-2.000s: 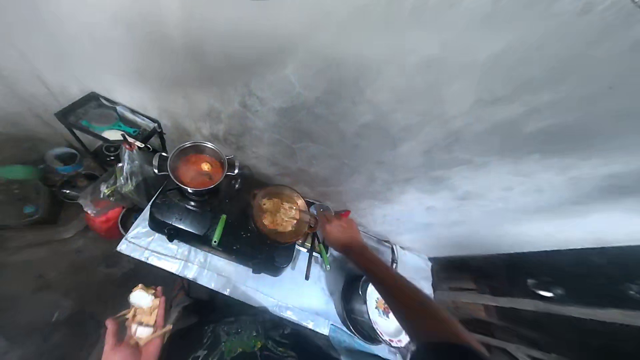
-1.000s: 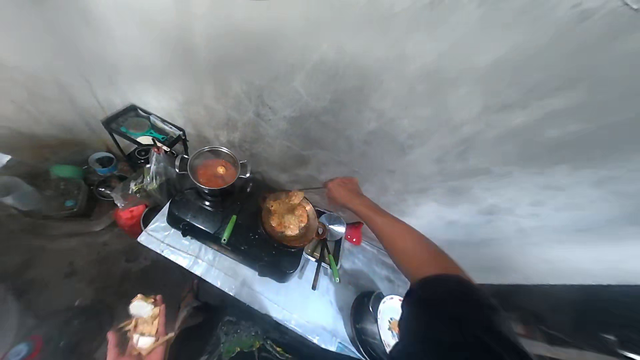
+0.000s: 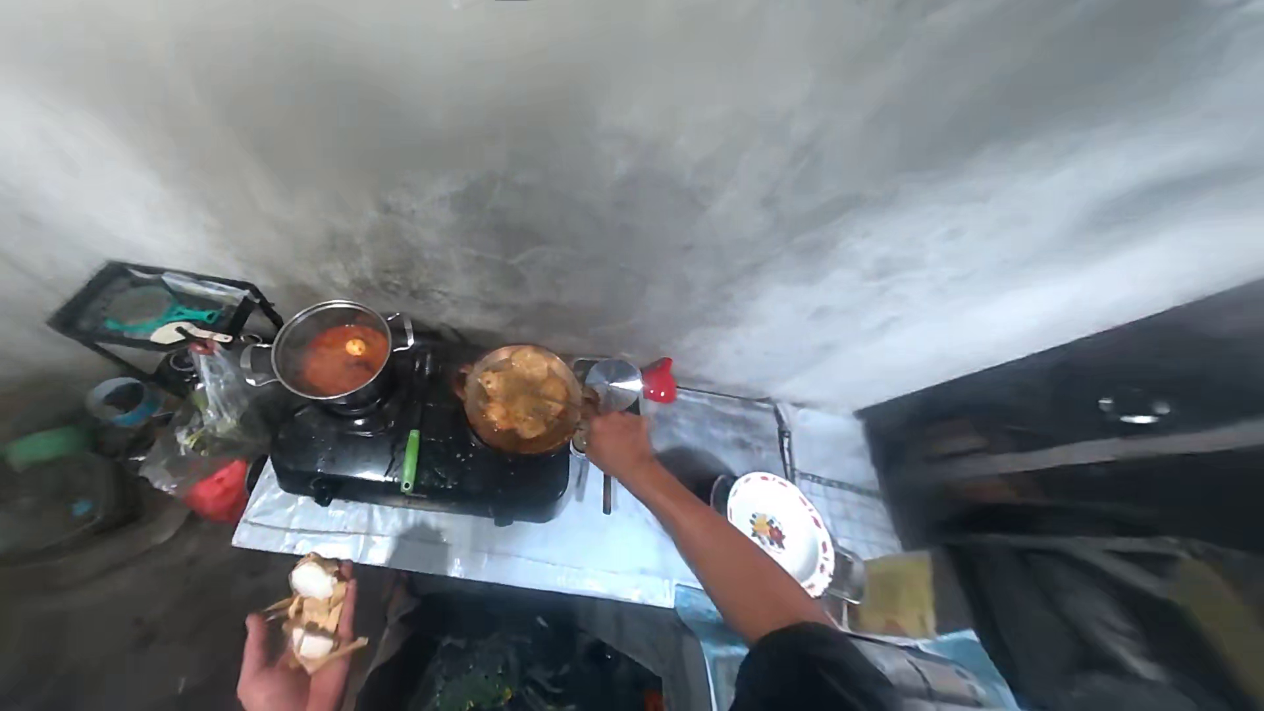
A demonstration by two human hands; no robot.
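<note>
My left hand (image 3: 296, 657), palm up at the lower left, holds a tan wrapper with white pieces (image 3: 314, 581) in it. My right hand (image 3: 617, 442) is closed beside the right rim of a frying pan (image 3: 576, 420); what its fingers grip is hidden. Browned food pieces (image 3: 523, 392) fill the pan, which sits on the right burner of a black gas stove (image 3: 434, 479). On the left burner stands a metal pot (image 3: 278, 360) of red-orange liquid with a round yellowish piece. A green-handled utensil (image 3: 411, 461) lies on the stove between them.
A metal lid or ladle (image 3: 614, 385) and a red object (image 3: 660, 380) lie near the wall. A floral enamel plate (image 3: 790, 504) stands right of my arm. Plastic bags (image 3: 222, 395) and a black rack (image 3: 94, 341) with utensils are left of the stove. Foil-like sheeting (image 3: 346, 533) covers the table.
My right hand has come down from near the wall to beside the pan's rim. The food, heaped up a second ago, lies flatter in the pan. My left hand still holds the wrapper.
</note>
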